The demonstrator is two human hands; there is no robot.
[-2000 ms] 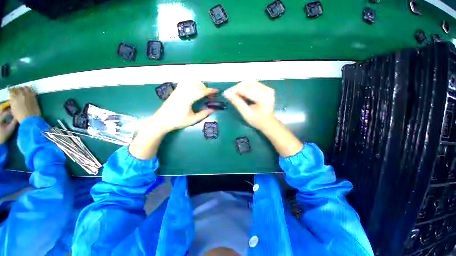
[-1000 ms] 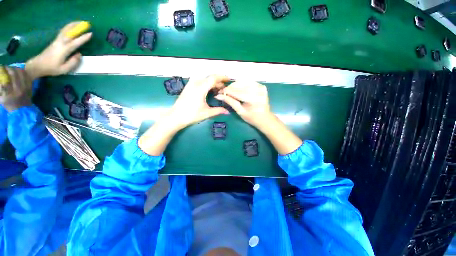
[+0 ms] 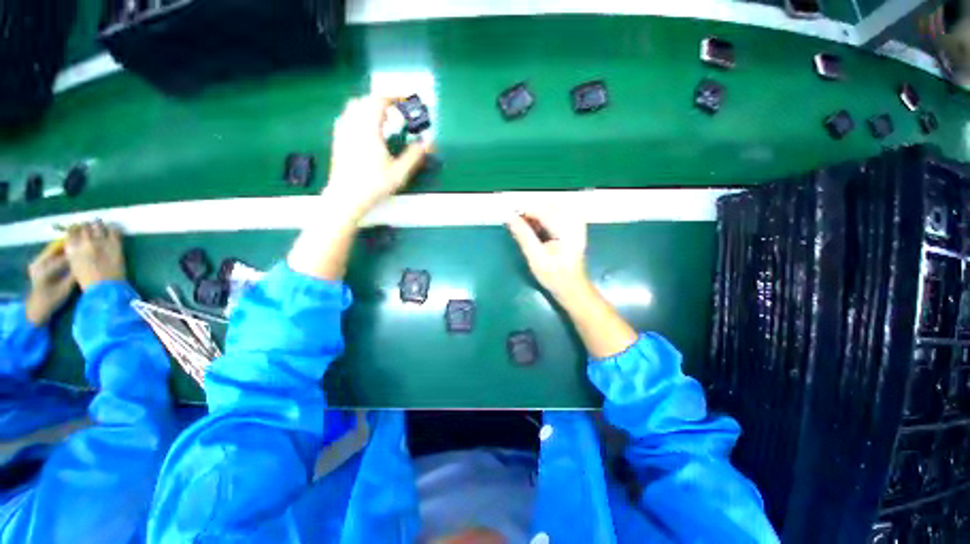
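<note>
My left hand [image 3: 364, 154] reaches over the rail to the green belt, with thumb and fingertips around a small black housing [image 3: 413, 114] that has a pale centre. Another dark housing shows dimly just below these fingertips. My right hand [image 3: 553, 253] is above the bench near the rail, fingers curled and thumb near the index finger; whether it holds a tiny part cannot be told. Black housings lie on the bench in front of me, one [image 3: 414, 285] at left, one [image 3: 460, 316] in the middle and one [image 3: 522, 347] at right.
A tall stack of black trays [image 3: 819, 319] stands at right. More black trays [image 3: 229, 43] are beyond the belt. A pale rail [image 3: 628, 205] separates bench and belt, which carries several housings. Thin sticks [image 3: 183, 338] lie at left, near a neighbouring worker's hands [image 3: 94, 253] and blue sleeves.
My left hand has moved from the bench work over the rail to a belt housing. My hands have parted. Another housing now lies on the bench. The neighbour's hands are back over the bench side.
</note>
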